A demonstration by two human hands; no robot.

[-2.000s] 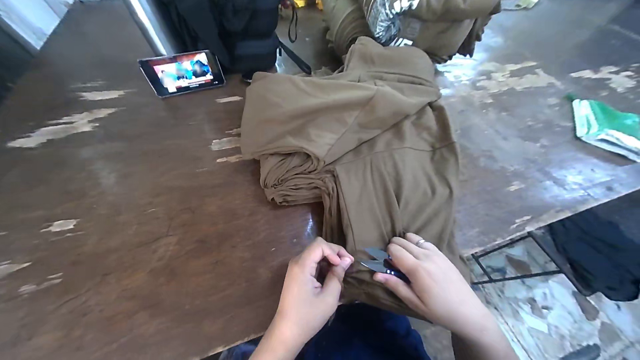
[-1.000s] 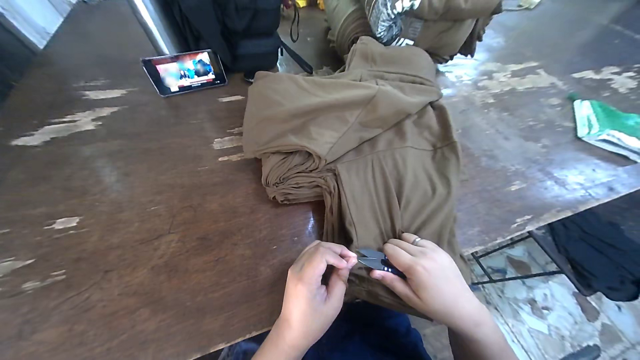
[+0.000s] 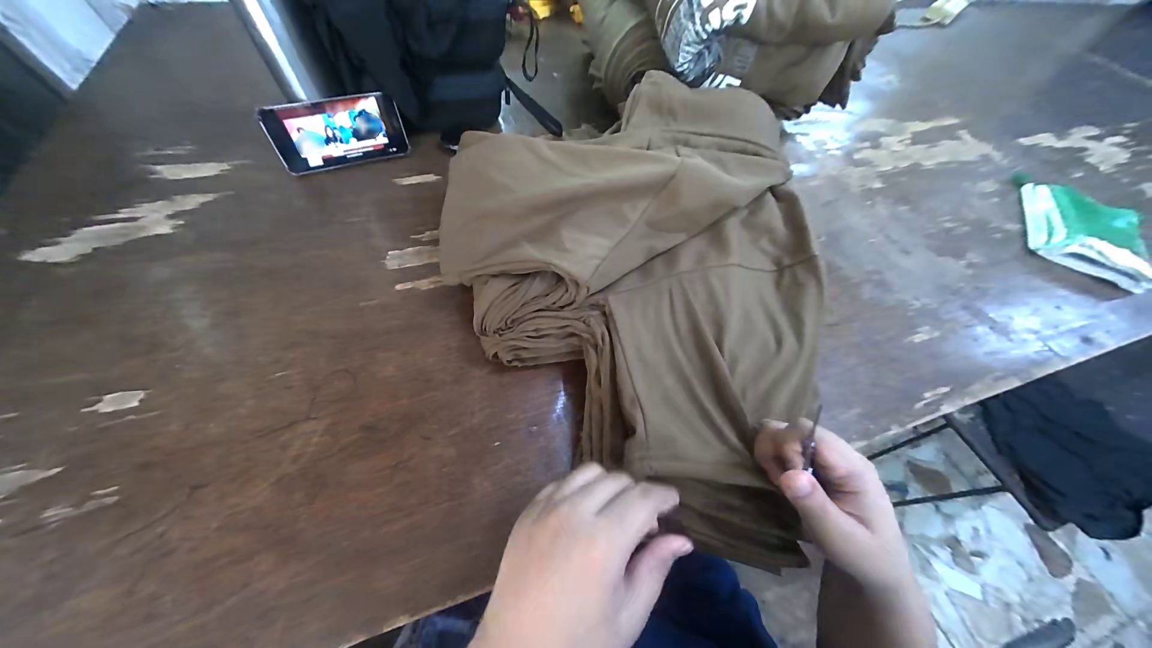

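Observation:
A pile of folded brown fabric garments (image 3: 711, 315) lies across the wooden table and hangs over its near edge. My right hand (image 3: 837, 495) is at the right side of the hanging cloth, with small thread snips (image 3: 813, 441) held between thumb and fingers, blades pointing up. Over the lower left of the cloth is my left hand (image 3: 585, 549), its fingers curled and a little blurred; whether the fingertips touch the cloth or hold anything cannot be told.
A phone (image 3: 335, 132) with a lit screen leans near a black bag (image 3: 414, 63) at the back left. More brown fabric (image 3: 792, 45) in a bundle sits behind. On the right are a green and white packet (image 3: 1084, 234) and, below the table edge, dark cloth (image 3: 1071, 450) on a metal frame.
My hands were close together at the cloth's lower edge, the snips by my left fingertips. They are now apart, my left hand nearer my body, and the snips have turned from pointing left to pointing up.

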